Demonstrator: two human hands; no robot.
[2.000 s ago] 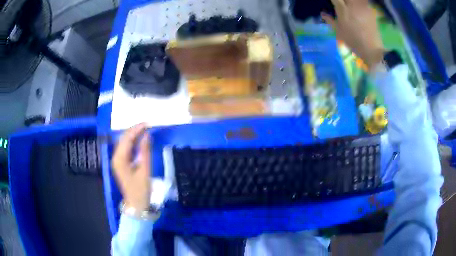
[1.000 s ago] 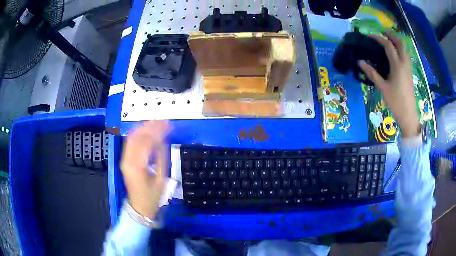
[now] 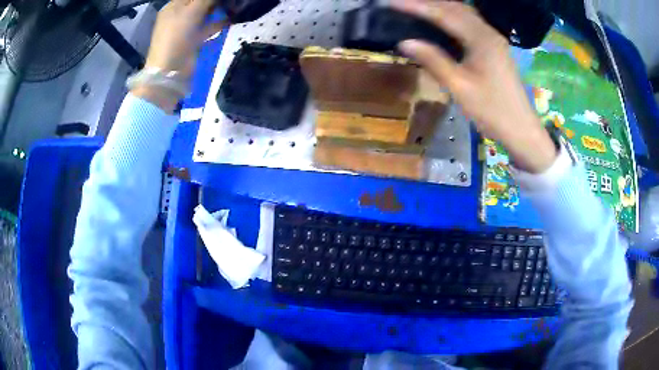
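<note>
My right hand is shut on a black plastic housing, held behind the wooden block fixture. My left hand is at the top edge, partly cut off, with its fingers at another black part, which it seems to grip. A second black housing sits on the perforated metal plate, left of the wooden fixture. The part that was behind the fixture is hidden or cannot be told from the held one.
The keyboard lies along the bench front, with a crumpled white tissue at its left. The green picture book is at right, with a black part above it. A blue bin and a fan are at left.
My right hand has carried the black housing left from the picture book to behind the fixture. My left hand has moved from beside the keyboard up to the black part at the top edge.
</note>
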